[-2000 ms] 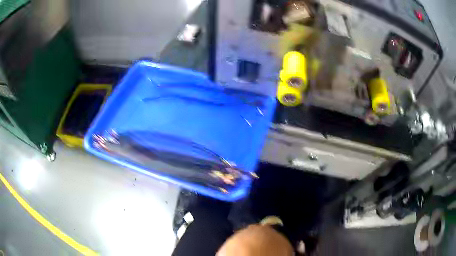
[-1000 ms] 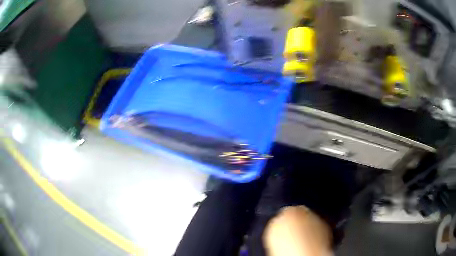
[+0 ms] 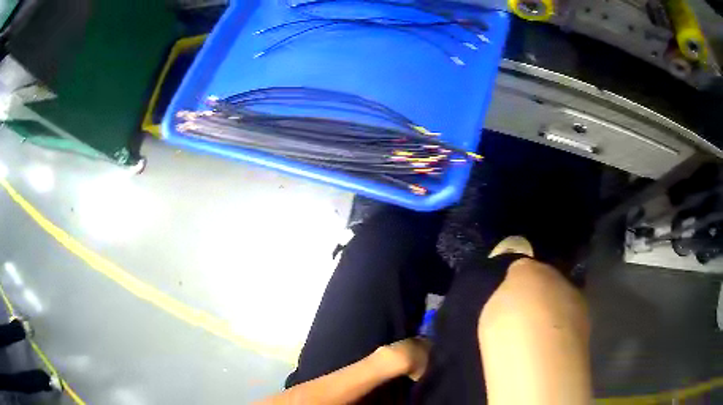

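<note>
A blue tray is in front of me at the upper middle. A bundle of black cable pieces with coppery, reddish and yellowish tips lies along its near side. A few loose curved cables lie near its far side. My left hand is low between my dark-clothed legs, below the tray, its fingers hidden. My right hand is by my right leg, right of and below the tray, seen as a bent wrist and back of hand. Its fingers are hidden. Neither hand touches the cables.
A bench with a grey drawer is to the right, with yellow rollers above. A green cabinet and yellow crate are at left. A yellow line crosses the floor. A bit of blue shows between my legs.
The view has tilted down, so the tray sits higher in the picture. My left hand and forearm have come into view at the bottom. More of my right arm shows.
</note>
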